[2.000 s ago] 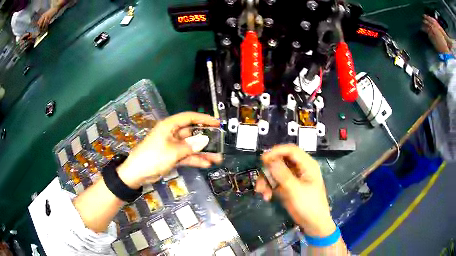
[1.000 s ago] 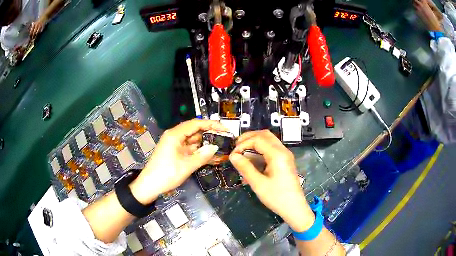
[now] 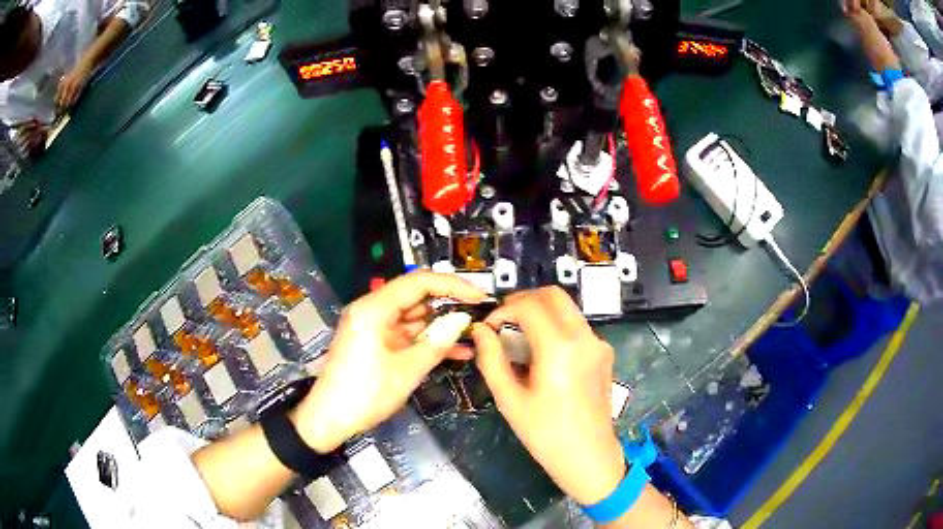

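My left hand (image 3: 388, 346) holds a small dark watch housing (image 3: 462, 309) between thumb and fingers, just in front of the fixture. My right hand (image 3: 543, 362) has its fingertips at the housing's right side; whether they pinch a part is hidden. The fingers cover most of the housing. The black fixture (image 3: 527, 124) stands beyond, with two red toggle clamp handles (image 3: 444, 150). Its right nest holds a display module (image 3: 600, 289) with an orange-brown flex tail. The left nest also holds a display module (image 3: 478, 279), partly behind my left hand.
A clear blister tray (image 3: 271, 212) of display modules lies at left, partly under my left arm. Dark housings (image 3: 439, 395) lie below my hands. A white power strip (image 3: 732, 188) and cable lie right of the fixture. Other people's hands (image 3: 72, 87) show at the upper left and upper right.
My right hand has moved left to meet my left hand at the housing. The fixture and tray have shifted in view. Both digital readouts show different numbers.
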